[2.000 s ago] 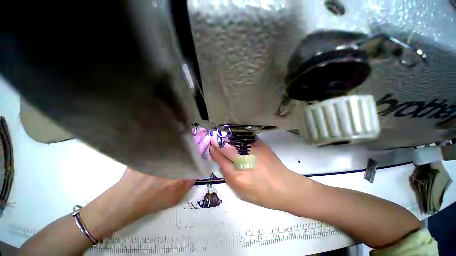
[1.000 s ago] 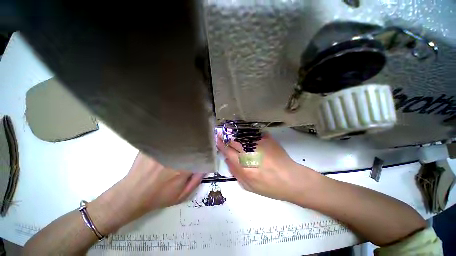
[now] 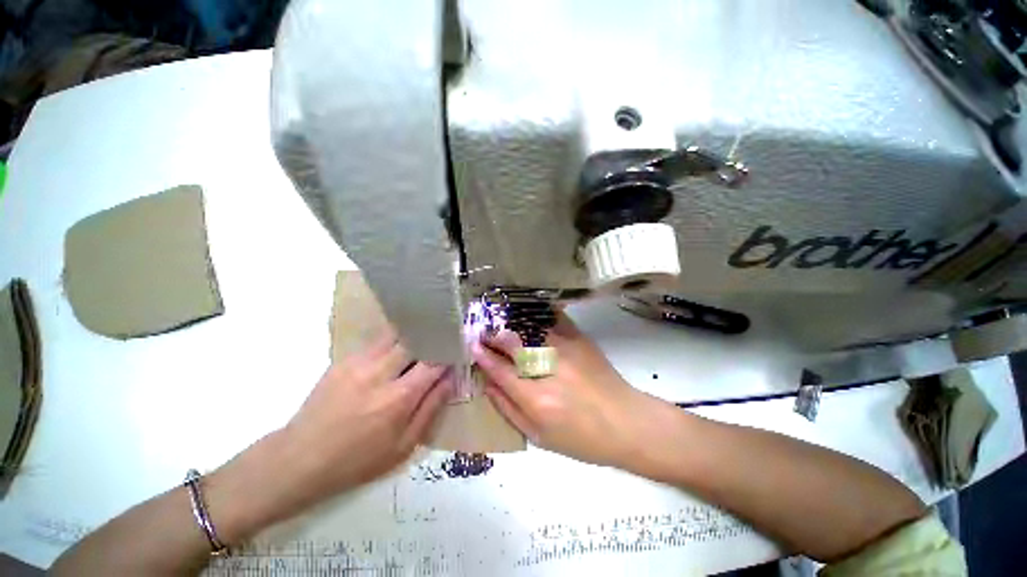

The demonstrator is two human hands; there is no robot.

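A khaki cloth piece (image 3: 479,426) lies on the machine bed under the sewing machine head (image 3: 366,147), partly hidden by the head and both hands. My left hand (image 3: 377,394) presses on the cloth left of the needle area, fingertips beside the head's lower end. My right hand (image 3: 552,389) has its fingertips on the cloth close to the lit presser foot (image 3: 487,318). The needle cannot be made out. A small cream tension knob (image 3: 536,361) shows in front of the right hand.
A single khaki piece (image 3: 144,262) lies flat at left. A layered stack (image 3: 16,378) is at the left edge. A khaki bundle (image 3: 946,426) lies at the right end. Dark snips (image 3: 689,312) lie on the bed behind my right hand. The large tension dial (image 3: 633,254) sits on the head.
The view has shifted back, so the head looks smaller and the snips show. Khaki cloth now shows beneath and beyond my hands. My left fingers have come nearer to the needle area.
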